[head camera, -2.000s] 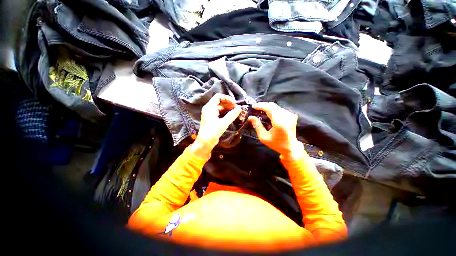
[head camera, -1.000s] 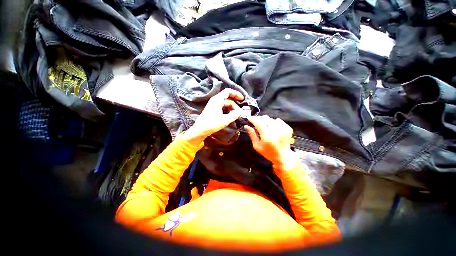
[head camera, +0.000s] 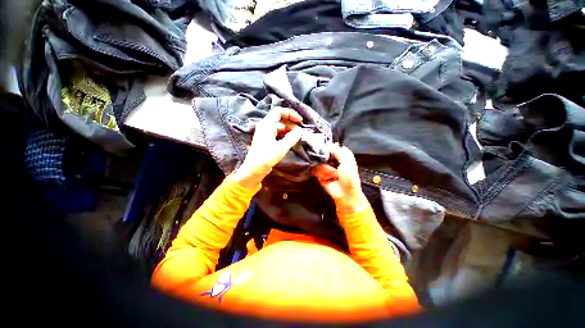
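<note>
A charcoal-grey denim jacket (head camera: 398, 122) lies spread and rumpled at the near edge of the table, its lower part hanging over the edge. My left hand (head camera: 276, 142) pinches a bunched fold of it from the left. My right hand (head camera: 340, 176) grips the same bunched cloth from the right, fingers curled. A short stitched band shows between the hands; I cannot tell which part it is. Brass buttons (head camera: 376, 179) run along a strip to the right of my right hand. Any small tool inside the right hand is hidden.
More dark jackets (head camera: 122, 38) are heaped at the left, one with a yellow-gold print (head camera: 86, 99). Other dark garments (head camera: 532, 64) lie at the right and a pale grey denim piece (head camera: 385, 13) at the back. The whitish table (head camera: 167, 115) shows between them.
My right hand has moved slightly left and down and turned more upright. The cloth between my hands is bunched differently, with paler folds showing. My left hand has shifted slightly left from two seconds ago.
</note>
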